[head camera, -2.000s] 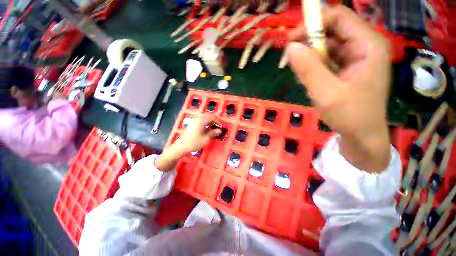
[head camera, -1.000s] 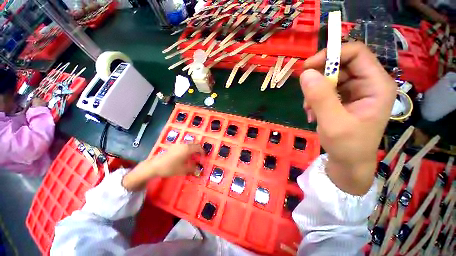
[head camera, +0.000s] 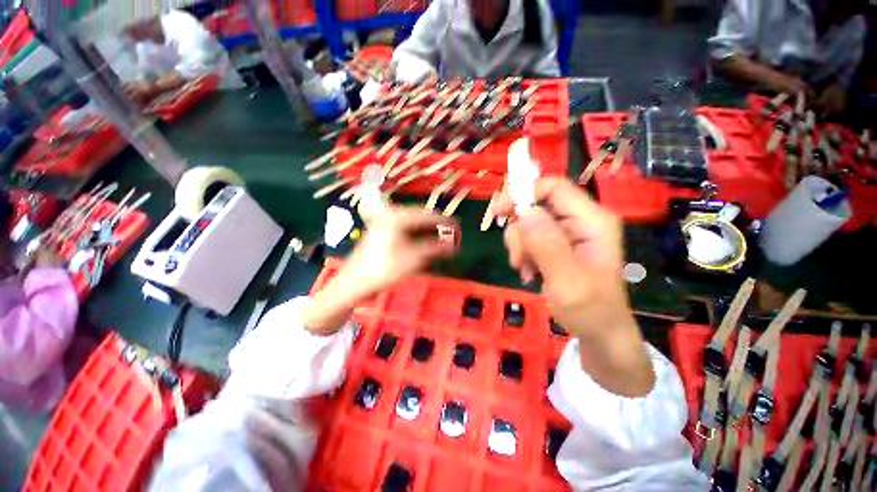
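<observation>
My left hand (head camera: 392, 252) is raised over the tray's far edge, blurred, with a small square watch module (head camera: 447, 233) at its fingertips. My right hand (head camera: 569, 252) is to the right of it and pinches a pale narrow strip (head camera: 523, 175) that stands upright above the thumb. The hands are apart. Below them lies the red compartment tray (head camera: 442, 365), with black square modules (head camera: 463, 356) in several pockets; some tops shine white. My forearms and sleeves cover parts of the tray's left and right sides.
A white tape dispenser (head camera: 207, 252) stands at left beside an empty red grid tray (head camera: 87, 428). Strapped watches lie on red trays behind (head camera: 553, 125) and at right (head camera: 692, 356). A tape ring (head camera: 714, 242) and a white bottle (head camera: 803, 223) are at right. Co-workers in white smocks sit beyond.
My left hand has risen from the tray pockets to beyond its far edge, with a module at its fingertips. My right hand and strip are lower and closer to it. The view has tilted up.
</observation>
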